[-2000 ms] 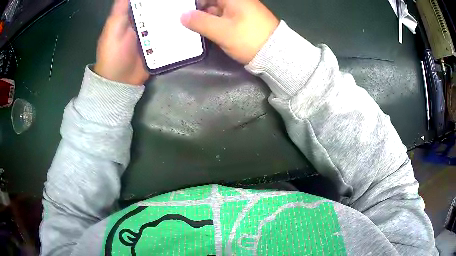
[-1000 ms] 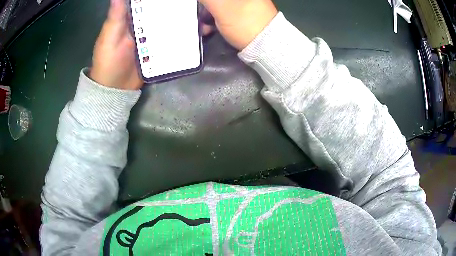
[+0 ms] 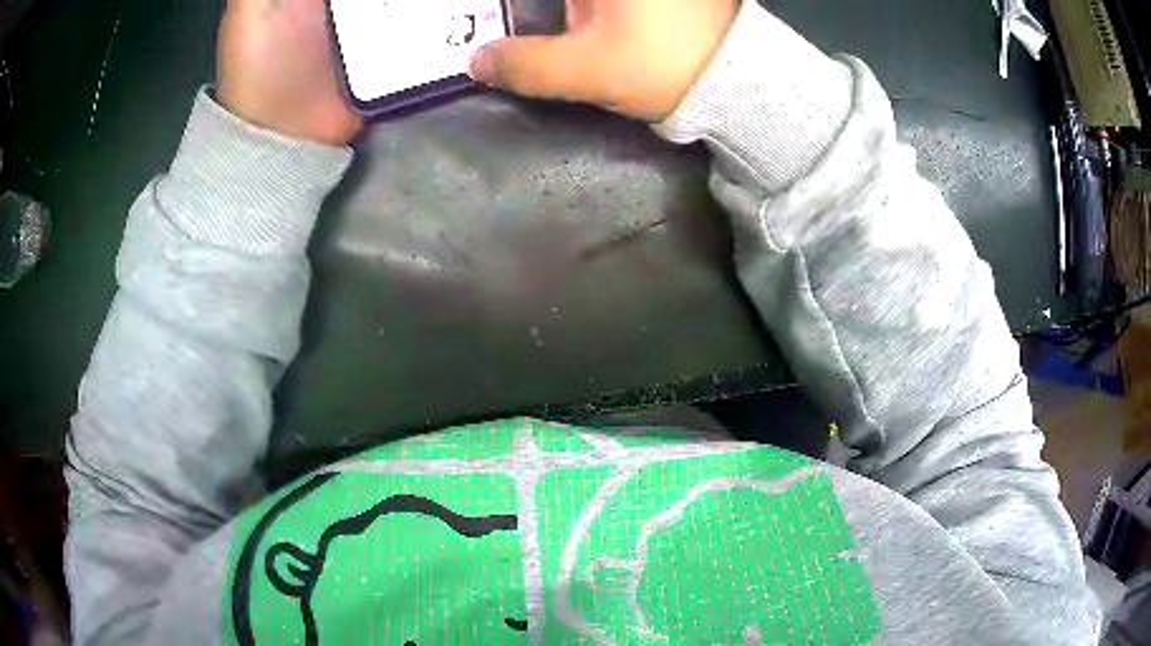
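A smartphone [image 3: 407, 48] with a dark edge and a bright white screen is at the top of the view, its upper part cut off by the frame edge. My left hand [image 3: 288, 73] holds it along its left side; the fingertips are out of view. My right hand [image 3: 619, 61] is at the phone's right side, with the thumb over the lower right of the screen. Its other fingers are partly hidden or cut off, and I cannot tell whether they touch the phone.
The dark-green mat [image 3: 505, 278] lies under my hands. A small clear cup [image 3: 22, 237] is at the left edge. A beige ridged box [image 3: 1096, 63] stands at the upper right, with dark cables below it. White scraps [image 3: 1020, 35] lie near it.
The phone and both hands have shifted up in the view. My right thumb has come back onto the screen, which shows different content. The cup sits nearer the left edge.
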